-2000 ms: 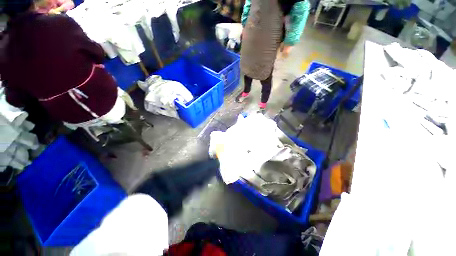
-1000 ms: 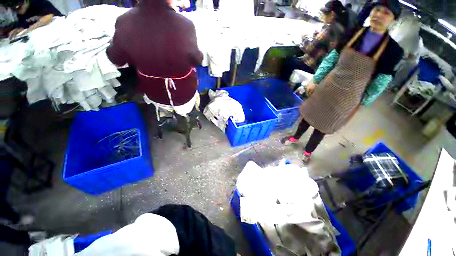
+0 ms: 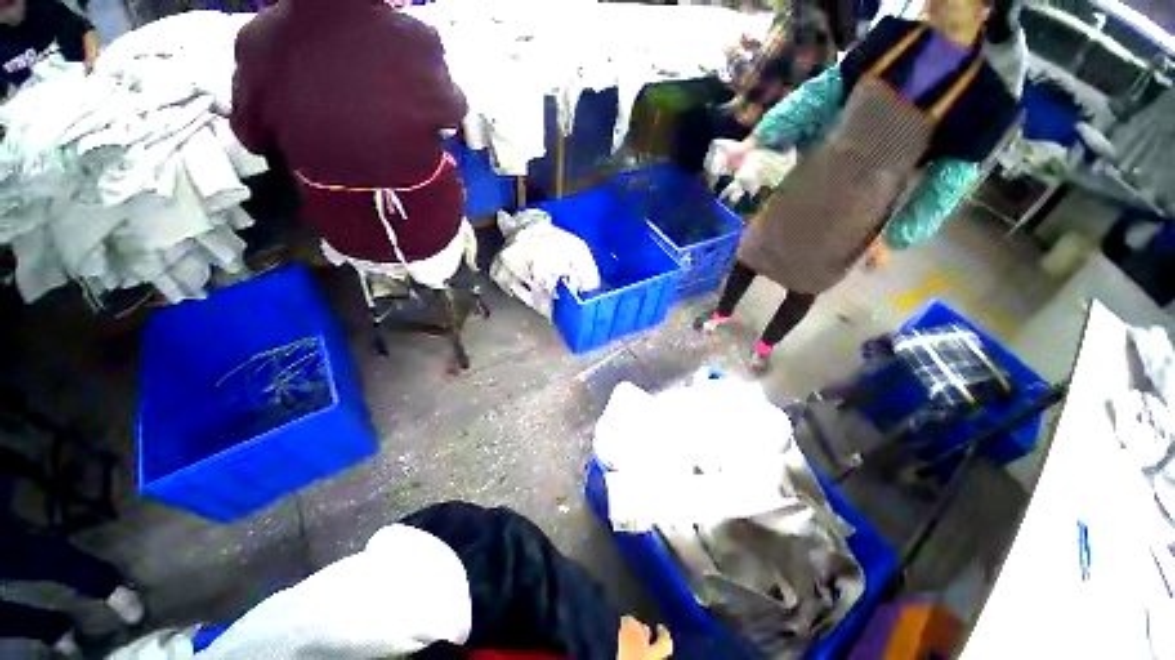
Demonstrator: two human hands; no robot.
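Note:
A bare hand (image 3: 642, 638), which looks like my left hand, shows small at the bottom edge, at the end of a dark sleeve. It is partly cut off and I cannot tell if it holds anything. My right hand is not in view. A rounded white cloth or sleeve (image 3: 374, 596) lies against the dark sleeve. Just ahead, a blue crate (image 3: 631, 548) is heaped with white garments (image 3: 696, 451) and grey-beige cloth (image 3: 773, 567). No tool shows.
A white table (image 3: 1050, 554) with a blue pen-like thing (image 3: 1084, 548) is at right. A blue crate (image 3: 245, 458) stands left; more crates stand beyond. A person in a maroon top (image 3: 348, 116) and one in a brown apron (image 3: 838, 194) stand ahead. Garments (image 3: 129, 168) are piled left.
The view has swung left from the table, then slightly back right. A bare hand has appeared at the bottom edge. The aproned person's arms have shifted.

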